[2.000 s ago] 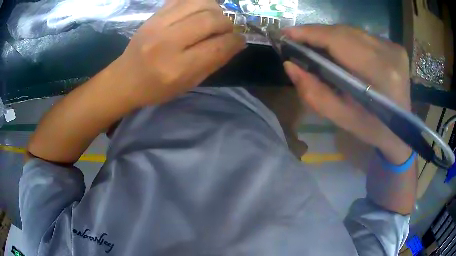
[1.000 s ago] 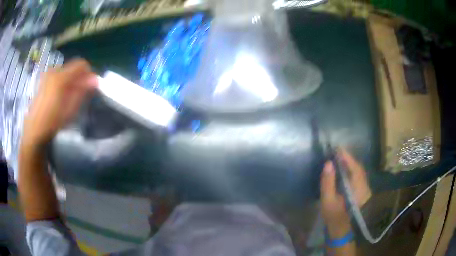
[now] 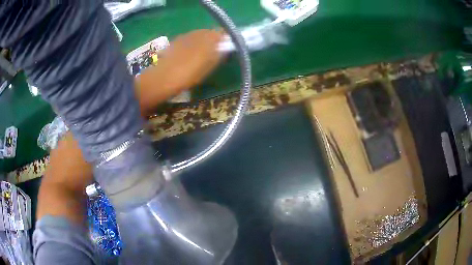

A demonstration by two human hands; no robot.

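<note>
My left arm reaches up from the lower left and passes behind the grey ribbed hose. My left hand (image 3: pixel 178 67) is over the green belt, blurred, its fingertips closed at the near end of a clear bagged cord (image 3: pixel 256 37). This cord runs to a white socket housing (image 3: pixel 292 8) with a circuit board, cut off by the top edge. Another open housing (image 3: pixel 147 56) with coloured parts lies beside my left hand, partly hidden by it. My right hand and the soldering iron are out of view.
The ribbed hose (image 3: pixel 77 77), clear hood (image 3: pixel 176 227) and shiny conduit (image 3: pixel 244 77) stand in front. Blue leaded components (image 3: pixel 103 222) lie left of the hood. White units (image 3: pixel 14 207) are at far left. A cardboard tray (image 3: pixel 336 207) holds dark tools and silvery scraps. A chipped rail (image 3: pixel 290 89) edges the belt.
The view has shifted up to the belt. My left hand has moved from the mat's left side to the belt, and the white block it held is gone from it. My right hand has left view.
</note>
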